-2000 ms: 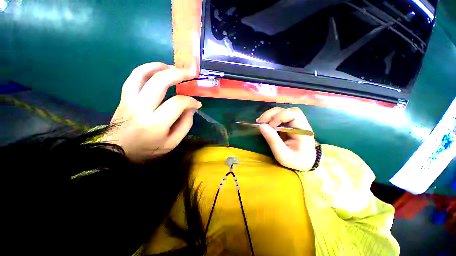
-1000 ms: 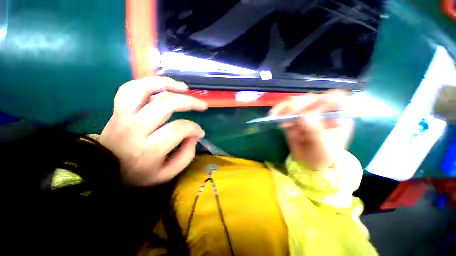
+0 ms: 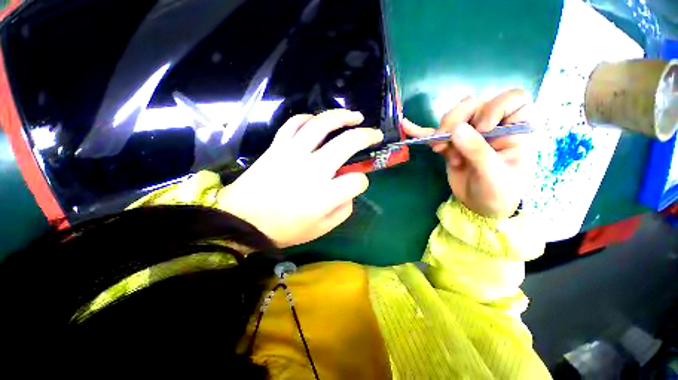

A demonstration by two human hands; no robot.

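A glossy black display panel (image 3: 201, 82) lies in an orange-red foam tray (image 3: 30, 167) at the upper left. My left hand (image 3: 312, 174) rests over the panel's near edge, close to its right corner. Its fingers are bent, and a clear sheet shows faintly below them. My right hand (image 3: 483, 148) holds slim metal tweezers (image 3: 446, 136) like a pen. The tweezer tip points left and meets the panel's near right corner beside my left fingertips. Whether a small piece is at the tip, I cannot tell.
A white paper sheet (image 3: 554, 189) with a cluster of blue bits (image 3: 571, 151) lies to the right. A brown tape roll or core (image 3: 632, 96) lies on the paper's right side. A blue bin (image 3: 663, 174) stands at the right rim. Dark hair covers the lower left.
The view has shifted right, so the panel shows further left. Both hands have moved to the panel's near right corner, and the tweezer tip has come up to that corner.
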